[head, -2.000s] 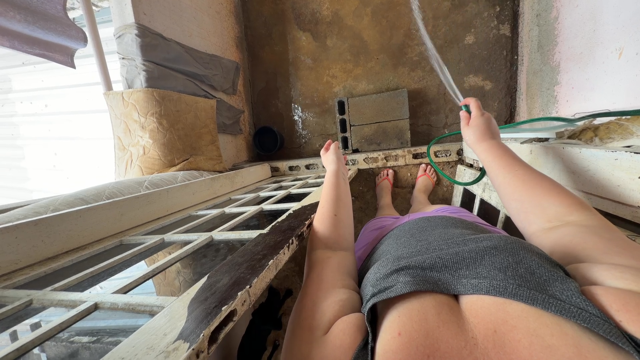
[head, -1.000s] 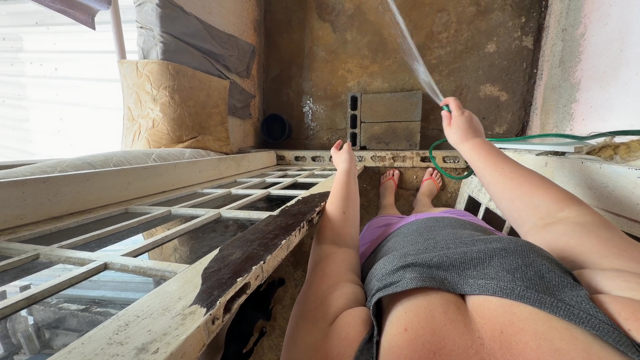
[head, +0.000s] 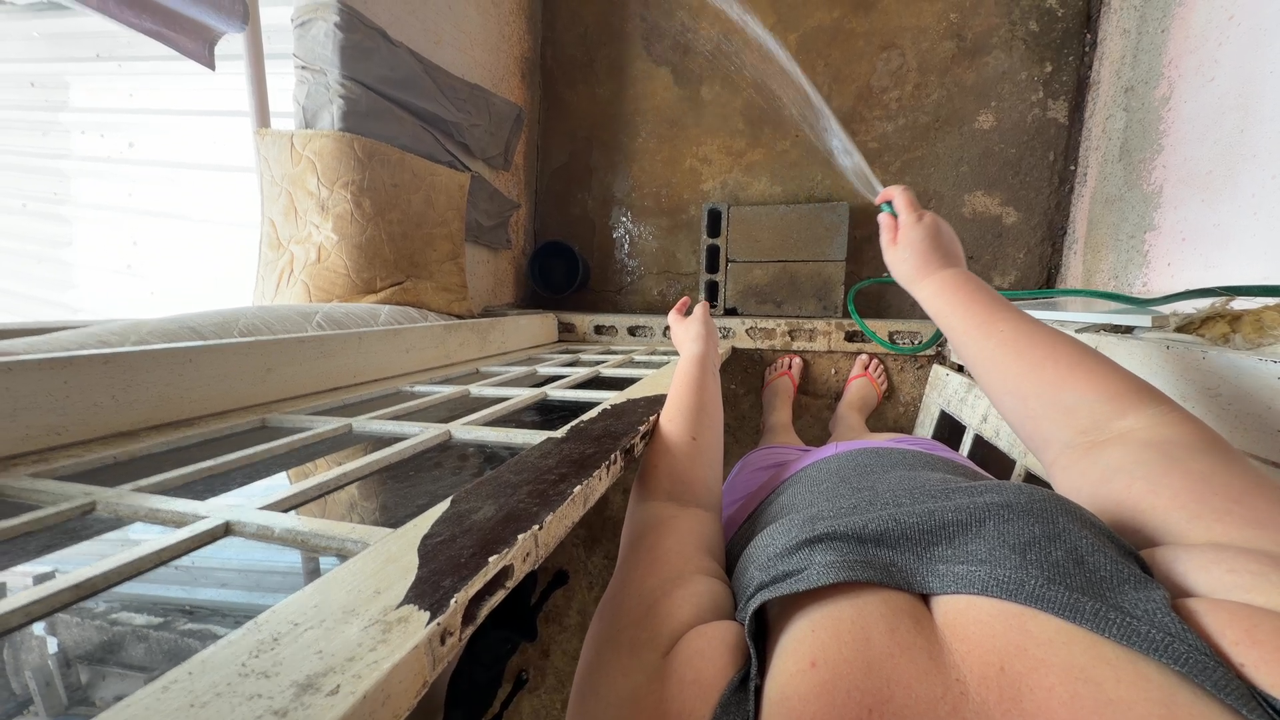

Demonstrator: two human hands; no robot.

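Note:
My right hand [head: 920, 238] is closed around the end of a green garden hose [head: 1100, 297], and a water jet [head: 805, 95] sprays from it toward the upper left. The hose loops below that hand, then runs off to the right. My left hand [head: 692, 325] holds nothing visible, its fingers loosely curled, near the low wall of hollow blocks [head: 790, 333]. Beyond the wall, concrete blocks [head: 787, 232] rest on the wet concrete floor [head: 690, 130].
A white paned frame [head: 230, 515] with glass stretches along my left. Past it stand a dark bucket [head: 557, 268] and a stained quilted cushion or mattress [head: 362, 220]. Another white frame [head: 950, 405] is at my right, close to my feet in red flip-flops [head: 782, 376].
The water jet has swung further left, and my right hand has moved relative to the blocks. My left hand still holds nothing visible. The view has shifted somewhat.

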